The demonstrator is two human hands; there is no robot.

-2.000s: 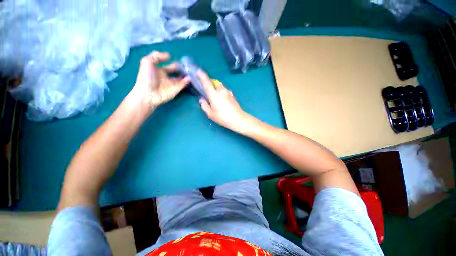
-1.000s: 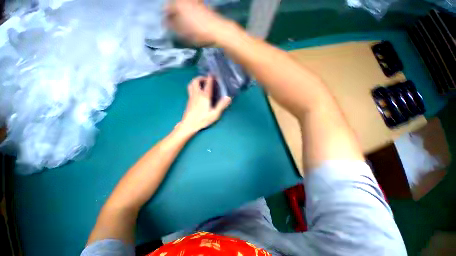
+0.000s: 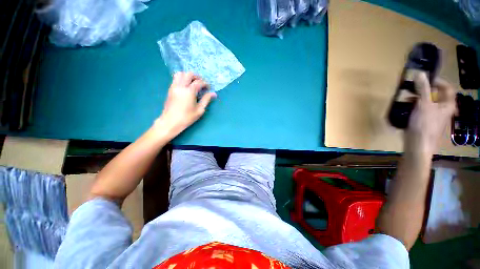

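An empty clear poly bag [image 3: 202, 52] lies flat on the green mat in front of me. My left hand [image 3: 184, 100] is at its near edge, fingers curled; whether they pinch the bag is unclear. My right hand [image 3: 430, 102] is blurred over the cardboard sheet [image 3: 363, 89] and grips a black moulded part [image 3: 416, 79], held tilted above the sheet. A yellow band shows on a right-hand finger. More black parts stand at the sheet's right edge [image 3: 466, 120], some cut off by the picture's edge.
A row of bagged parts [image 3: 289, 14] lies at the back. A pile of poly bags [image 3: 97, 21] is at the far left. At lower left a carton holds rows of bagged parts [image 3: 31, 210]. A red plastic stool [image 3: 342, 205] and a box with white plastic [image 3: 447, 202] are below the bench.
My right hand has moved from the bag pile to the cardboard sheet and taken a black part. My left hand has left the bagged parts. A flat empty bag now lies on the mat.
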